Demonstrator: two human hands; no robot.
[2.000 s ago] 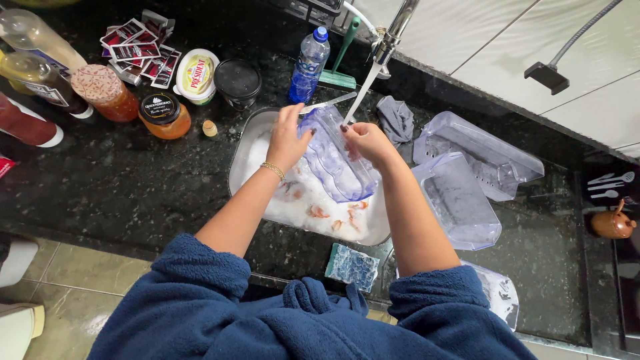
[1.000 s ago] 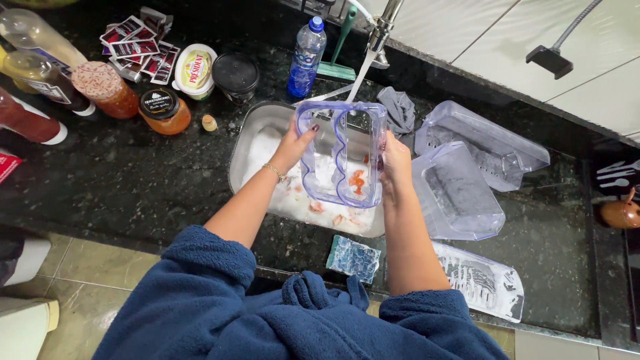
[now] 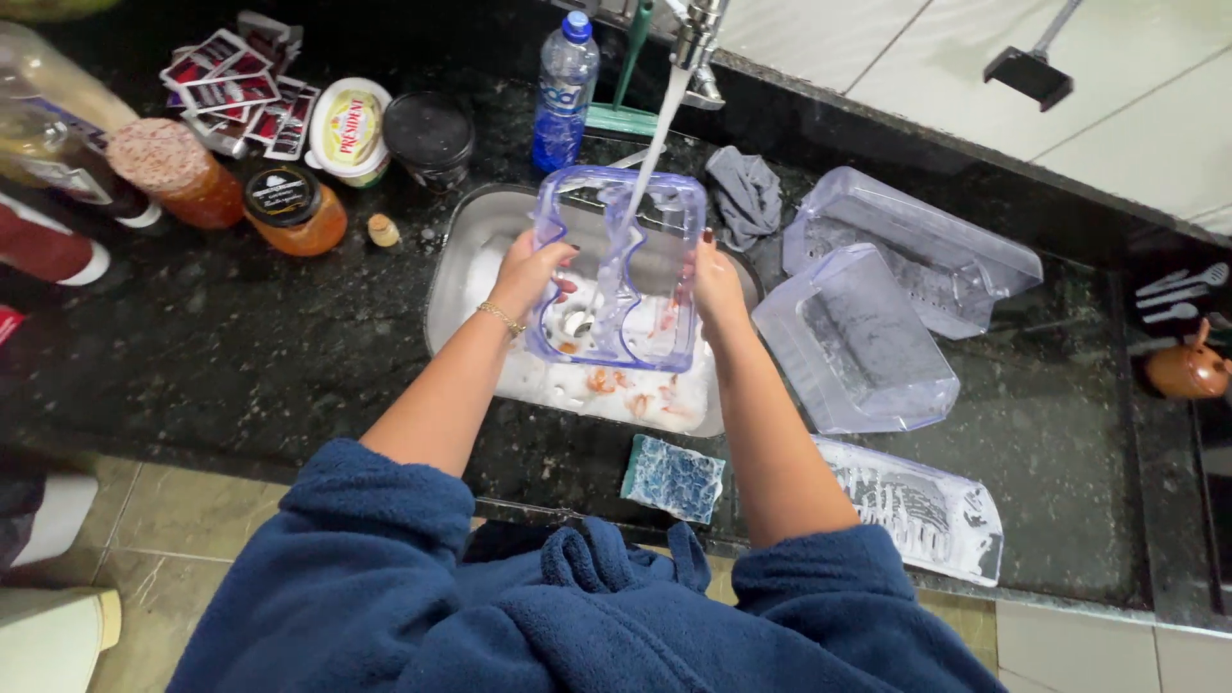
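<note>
Both hands hold a clear bluish plastic rack with wavy dividers point(image 3: 616, 279) above a steel sink point(image 3: 452, 289). My left hand point(image 3: 535, 277) grips its left side, with a bracelet at the wrist; my right hand point(image 3: 714, 279) grips its right side. Water pours from the faucet point(image 3: 698, 43) onto the rack. White foam and orange scraps point(image 3: 608, 381) lie in the sink below. A blue scrubbing sponge point(image 3: 676, 478) rests on the counter edge between my forearms. Right of the sink stand two clear plastic bins point(image 3: 866, 337), and a foam-streaked clear tray point(image 3: 914, 510) lies near my right forearm.
Behind the sink are a bottle of blue liquid point(image 3: 566, 96), a green squeegee point(image 3: 630, 111) and a grey cloth point(image 3: 746, 197). Jars point(image 3: 294, 212), a margarine tub point(image 3: 349, 135), a black-lidded tub point(image 3: 428, 140), a cork point(image 3: 383, 230) and sachets point(image 3: 241, 87) stand at the left.
The rack was tilted lengthwise over the sink two seconds ago; it has been turned to face up and now sits under the water stream. Both hands have shifted to its two sides.
</note>
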